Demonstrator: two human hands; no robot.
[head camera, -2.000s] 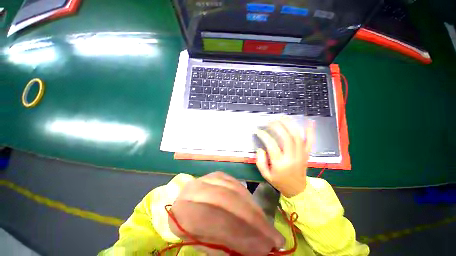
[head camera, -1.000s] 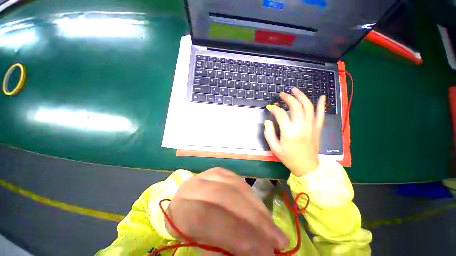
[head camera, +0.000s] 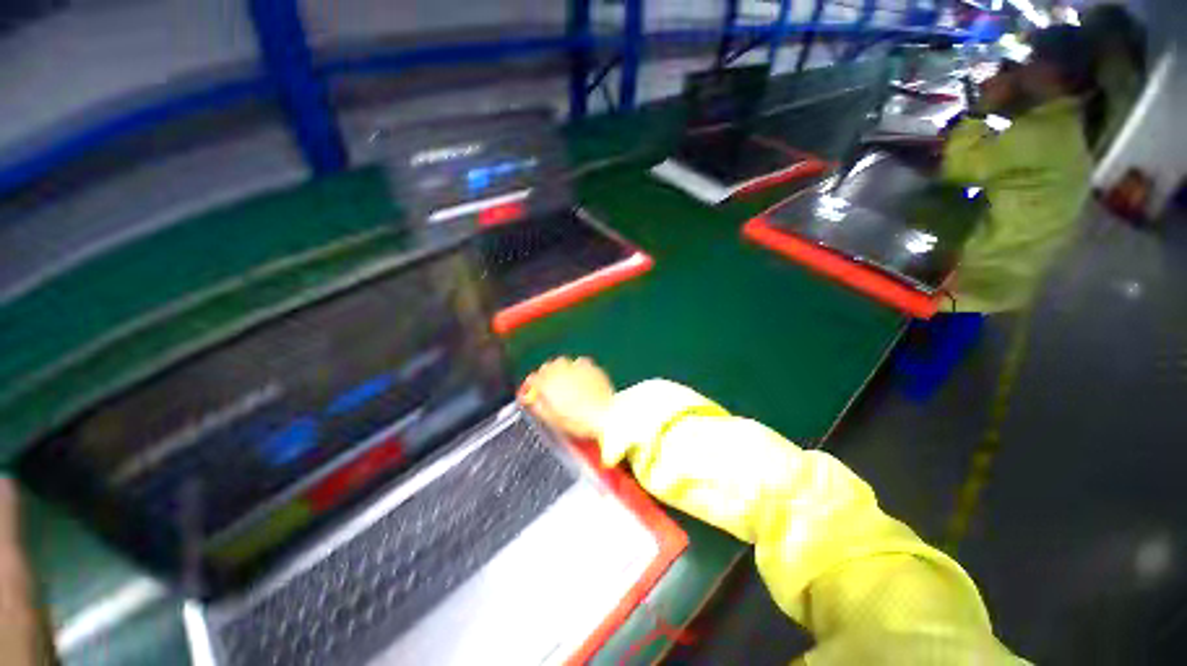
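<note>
The open laptop (head camera: 430, 559) lies at the lower left, tilted in the view and blurred. Its dark screen (head camera: 280, 403) shows blue buttons, a pale bar and green and red blocks. A red pad (head camera: 664, 536) shows under its right side. My right hand (head camera: 569, 394) is at the laptop's right rear edge, fingers curled; what they hold, if anything, is hidden. A red wire (head camera: 661, 632) loops by the pad's near edge. A blurred skin-coloured strip at the left edge looks like my left hand (head camera: 13, 586), cut off by the picture.
A second open laptop (head camera: 540, 247) on a red pad stands behind. More laptops (head camera: 742, 163) and a dark one (head camera: 866, 208) on red pads lie further along the green bench (head camera: 729, 312). A person (head camera: 1035, 182) in yellow-green stands at the right. Blue racking (head camera: 293, 85) runs behind.
The view has swung to the right along the bench. My right hand has gone from the touchpad and keyboard area to the laptop's right edge. My left hand has left the lap area.
</note>
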